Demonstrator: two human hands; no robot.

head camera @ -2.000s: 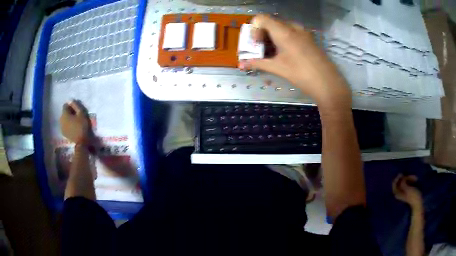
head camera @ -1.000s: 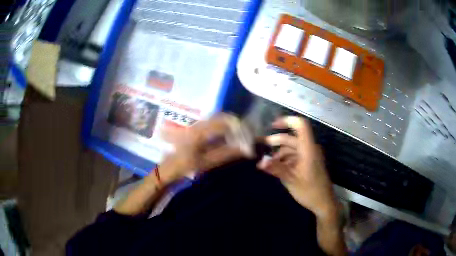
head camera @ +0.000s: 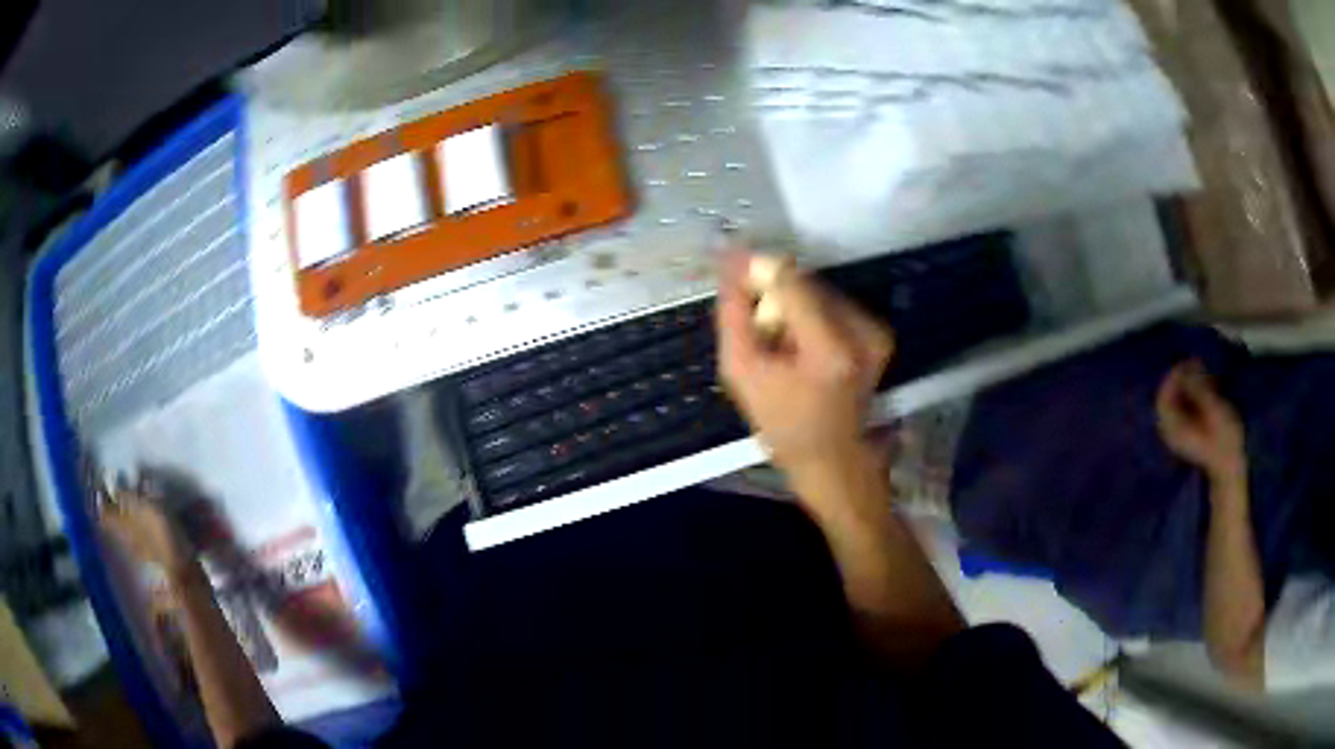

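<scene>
The orange fixture [head camera: 340,287] lies tilted on the perforated metal plate. White workpieces [head camera: 395,196] sit in its three left pockets; the rightmost pocket holds none. My right hand [head camera: 798,344] is over the keyboard, right of and below the fixture, with fingers curled. A pale yellow-white wrap shows at a fingertip; whether the hand holds anything is unclear. My left hand [head camera: 144,534] is blurred over the near half of the blue-rimmed tray [head camera: 334,505], at the far left. Its fingertips are too blurred to show if it holds something.
The black keyboard [head camera: 600,395] lies on a shelf below the perforated plate [head camera: 674,220]. Pale part rows [head camera: 161,315] fill the tray's far end. A white sheet [head camera: 952,161] with rows lies at upper right. Another person's hand [head camera: 1201,417] is at right. A round greyish machine part is above the fixture.
My hands were together near my body and are now apart, left over the tray, right over the keyboard. The view has turned. Two seconds ago my right hand held a workpiece at the fixture's right end.
</scene>
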